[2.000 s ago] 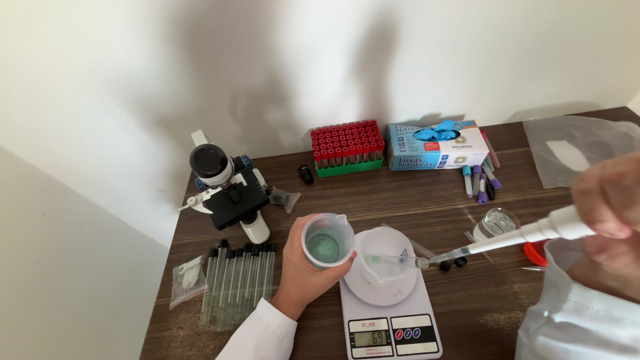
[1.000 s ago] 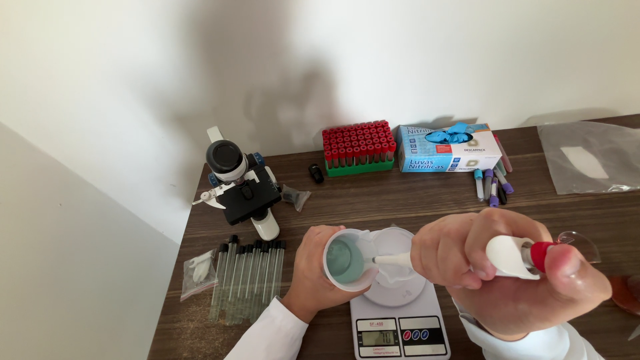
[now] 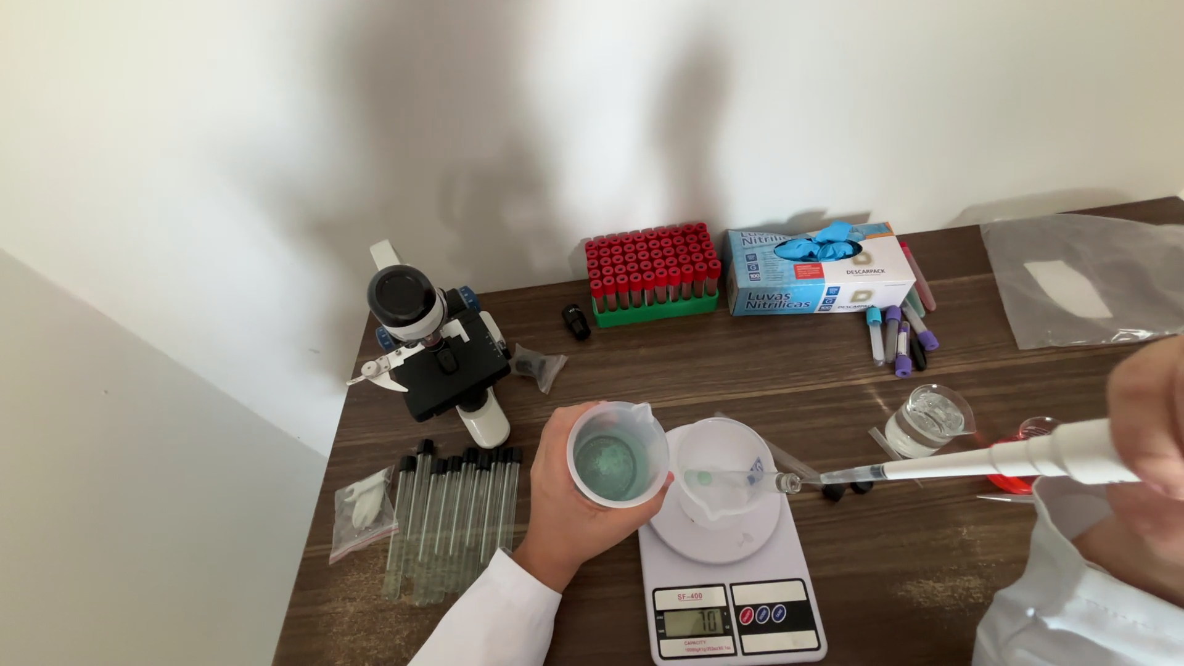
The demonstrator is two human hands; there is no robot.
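Observation:
My left hand point(image 3: 578, 504) is closed around a translucent plastic beaker point(image 3: 618, 453) with blue-green liquid in it, just left of the scale's plate. In my right hand point(image 3: 1152, 444), partly out of frame, is a white micropipette point(image 3: 999, 461), held nearly level. Its clear tip point(image 3: 837, 477) points left at the mouth of a glass tube point(image 3: 740, 481) lying in a white plastic dish point(image 3: 721, 458); whether the tip is inside the mouth I cannot tell. A little green shows in the tube. The dish rests on a white digital kitchen scale point(image 3: 657, 569), whose display reads 70.
A microscope point(image 3: 444, 361) and capped glass tubes point(image 3: 453, 527) stand and lie at left. Behind are a rack of red-capped tubes point(image 3: 652, 277) and a nitrile glove box point(image 3: 814, 277). A glass beaker of clear liquid point(image 3: 925, 421) is near the pipette; black caps point(image 3: 834, 491) lie under it.
One second ago the pipette tip was in the beaker in my left hand; now my right hand has moved right, with the tip at the glass tube's mouth. The display changed from 69 to 70.

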